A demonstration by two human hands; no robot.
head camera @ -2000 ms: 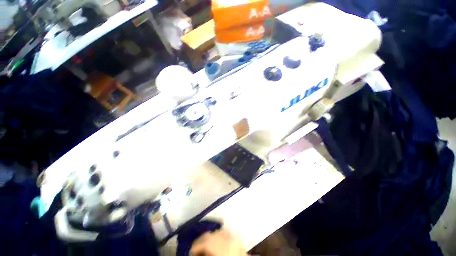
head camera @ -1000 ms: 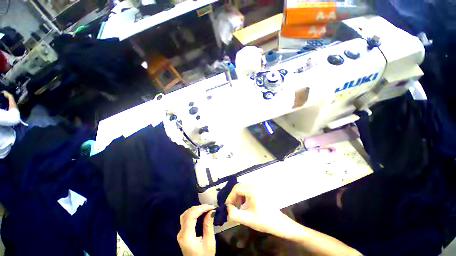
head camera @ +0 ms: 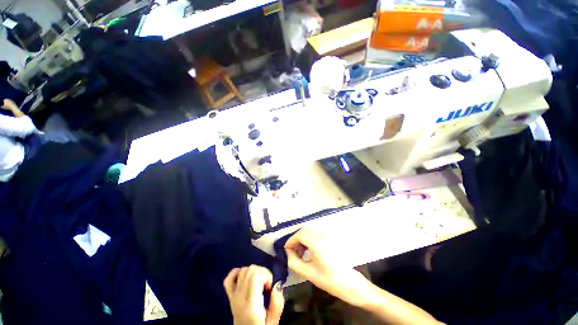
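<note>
My left hand (head camera: 253, 293) and my right hand (head camera: 312, 257) are close together at the front edge of the white table. Both pinch a narrow piece of dark navy cloth (head camera: 279, 259) between their fingertips. The cloth joins or touches the large navy garment cloth (head camera: 190, 209) spread left of the needle area; I cannot tell which. The white sewing machine (head camera: 304, 136) with blue JUKI lettering stands just beyond my hands. Its needle area (head camera: 272, 185) is beyond and slightly left of them, with no hand at it. The cloth inside my left fist is partly hidden.
A dark phone (head camera: 352, 179) and a pinkish item (head camera: 423, 183) lie under the machine arm. A white patch (head camera: 91, 240) lies on the navy cloth at left. Navy cloth hangs at right. An orange-and-white box (head camera: 405, 32) and a wooden stool (head camera: 217, 82) are behind. A person's arm shows at far left.
The view has steadied and shifted. Both hands now show fully at the table edge. Since one second ago, my left hand has turned more knuckles-up and the dark piece looks stretched lower between them.
</note>
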